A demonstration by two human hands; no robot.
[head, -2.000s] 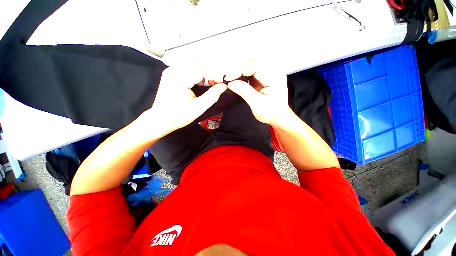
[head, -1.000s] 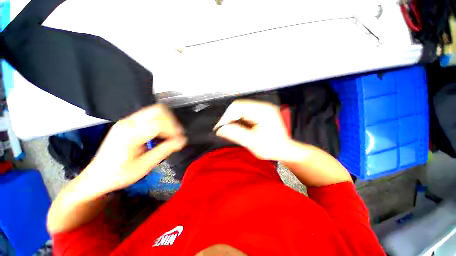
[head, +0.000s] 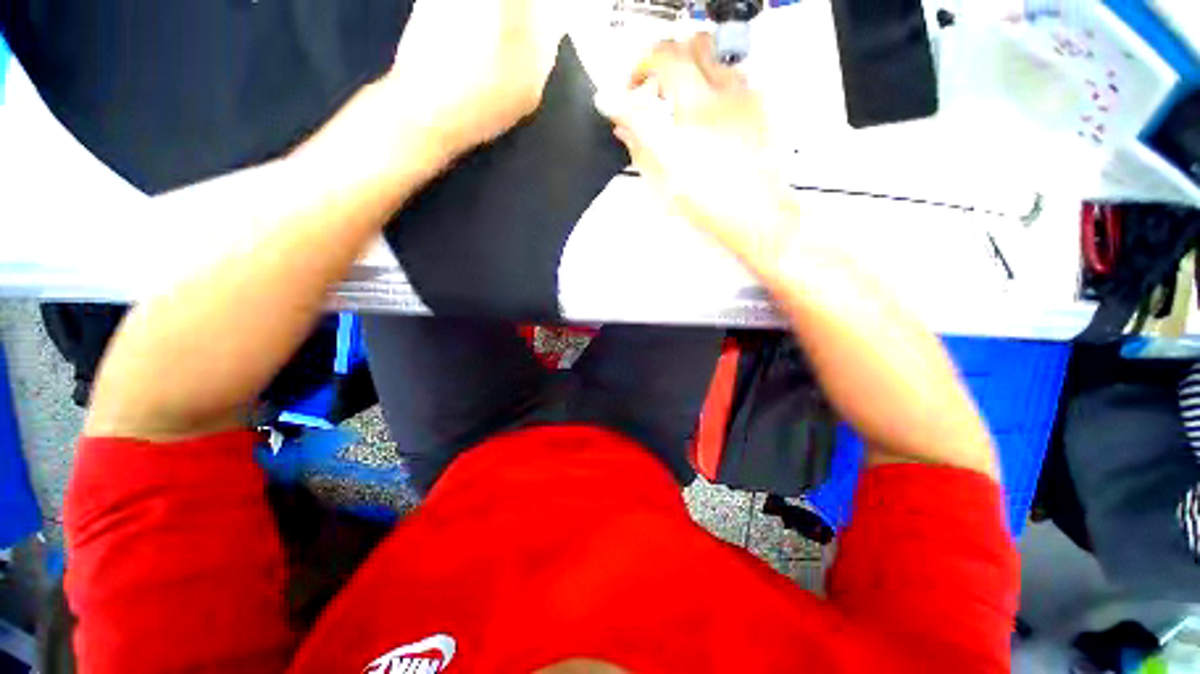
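Note:
A black garment panel (head: 507, 224) lies on the white table and reaches over its front edge towards my lap. My left hand (head: 480, 66) is at the panel's upper left edge; it is overexposed and meets the top of the picture, so its fingers cannot be made out. My right hand (head: 691, 112) has its fingers curled, with the fingertips at the panel's upper right edge, just below the small metal parts of the sewing machine (head: 730, 26). A larger black cloth piece (head: 211, 79) lies flat at the upper left, partly behind my left arm.
A black rectangle (head: 884, 59) lies right of the machine parts. A thin dark tool (head: 1001, 257) lies near the table's right end. Red and black items (head: 1103, 237) are at the right edge. A blue crate (head: 1007, 395) stands below the table. Dark cloth (head: 776, 415) hangs beside my lap.
Both hands have moved from above my lap up onto the table, near the machine. The black panel now lies between them on the table. The view has shifted, bringing the machine parts and black rectangle in.

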